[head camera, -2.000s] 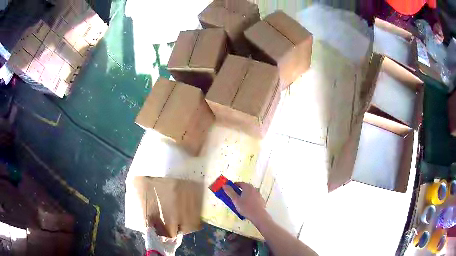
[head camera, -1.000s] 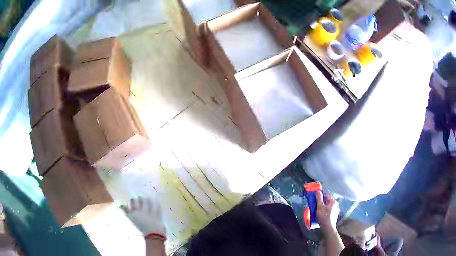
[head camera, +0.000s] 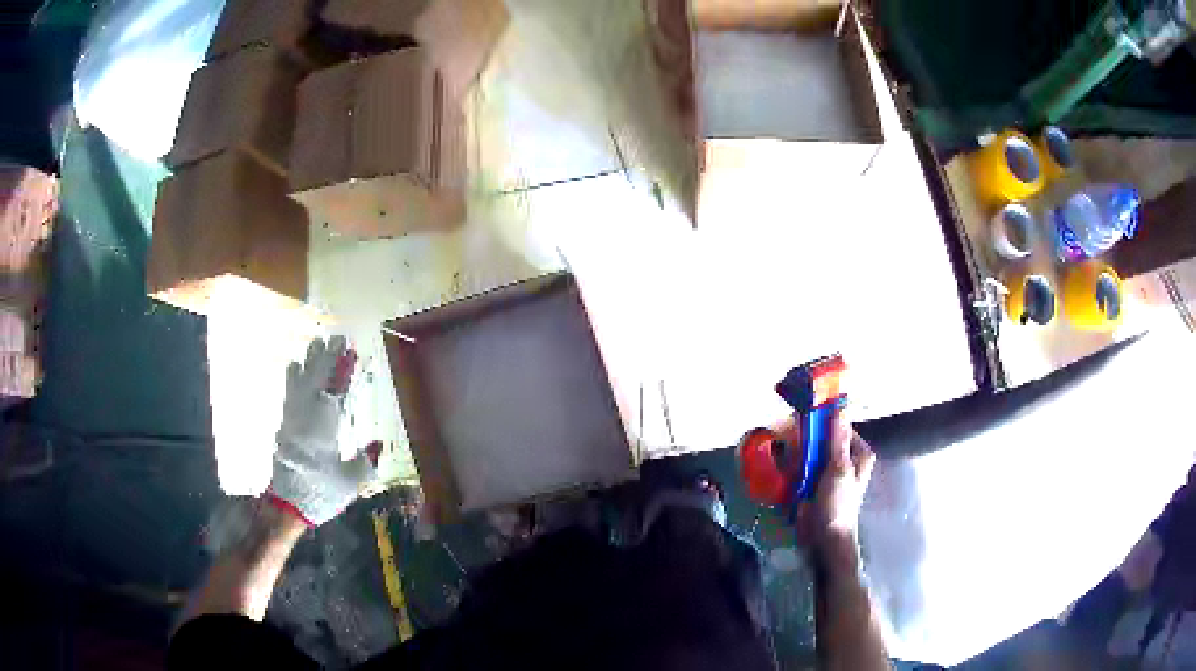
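An open carton (head camera: 525, 387) with a white inside lies at the table's front edge, in front of me. My left hand (head camera: 319, 439), in a white knitted glove with a red cuff, is just left of the carton, fingers spread and empty. My bare right hand (head camera: 834, 479) holds the tape gun (head camera: 816, 433), with its blue handle and orange-red head, to the right of the carton. The tape gun is apart from the carton.
Closed cartons (head camera: 361, 125) stand at the back left of the pale worktable (head camera: 787, 262). Another open carton (head camera: 787, 85) is at the back. Yellow tape rolls (head camera: 1009, 167) and a bottle (head camera: 1096, 220) are on the right side board. White sheeting (head camera: 1036, 485) is at the lower right.
An open carton now lies in front of me, between my hands. The tape gun has moved up to table-edge height, still in my right hand. My left hand remains open. The view has shifted.
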